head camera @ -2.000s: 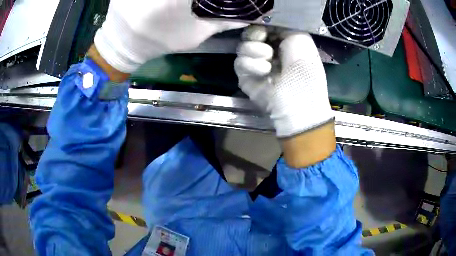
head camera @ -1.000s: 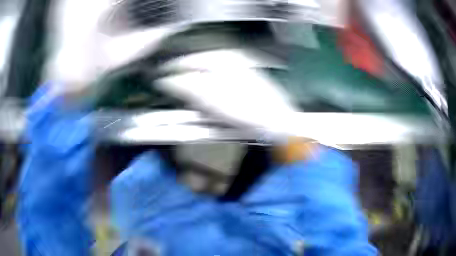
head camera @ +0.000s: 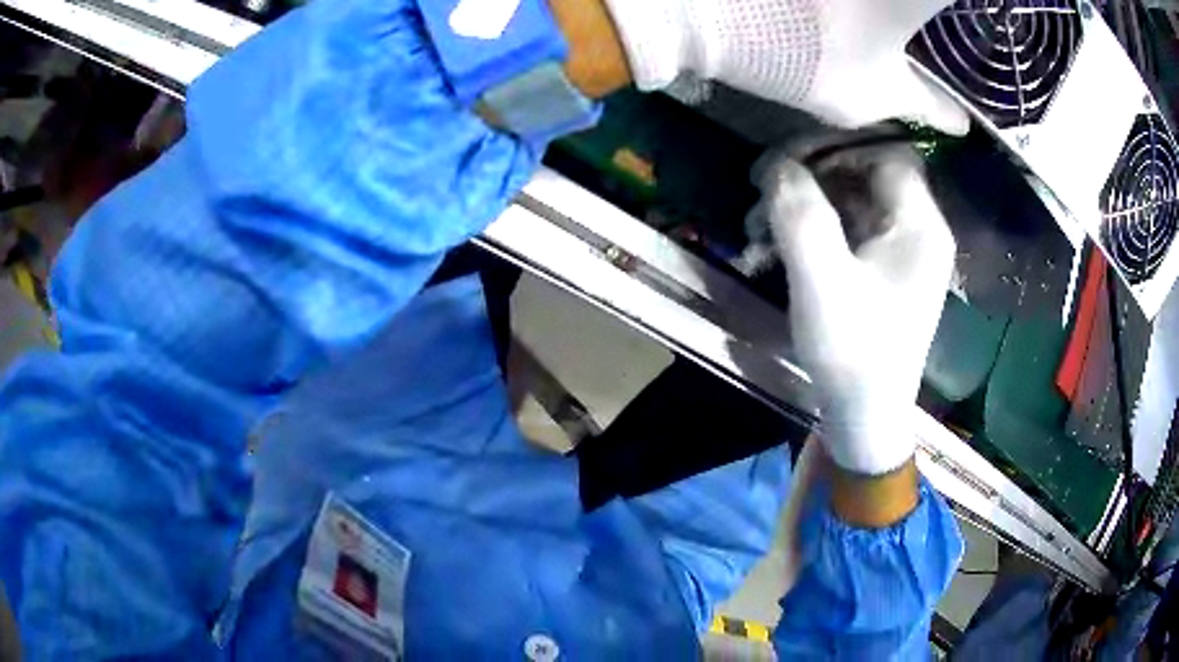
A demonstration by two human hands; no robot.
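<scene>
The end panel with fans stands at the upper right, a white-silver plate with two round black grilles. My left hand, in a white knitted glove with a blue-grey wrist band, reaches in from the upper left; its fingertips are beside the panel's left end. My right hand, also gloved, is just below it with thumb and fingers curled around a dark area. The fingers are blurred, and I cannot tell whether either hand holds something. A thin dark line runs between the two hands.
The silver aluminium edge rail runs diagonally from upper left to lower right. Green pallets lie behind it. A red pad stands below the fan panel. Black cords hang at the right. Yellow-black tape marks the floor.
The view has turned, so the rail now slants and the fan panel sits at the upper right. My hands are now close together beside the panel's left end.
</scene>
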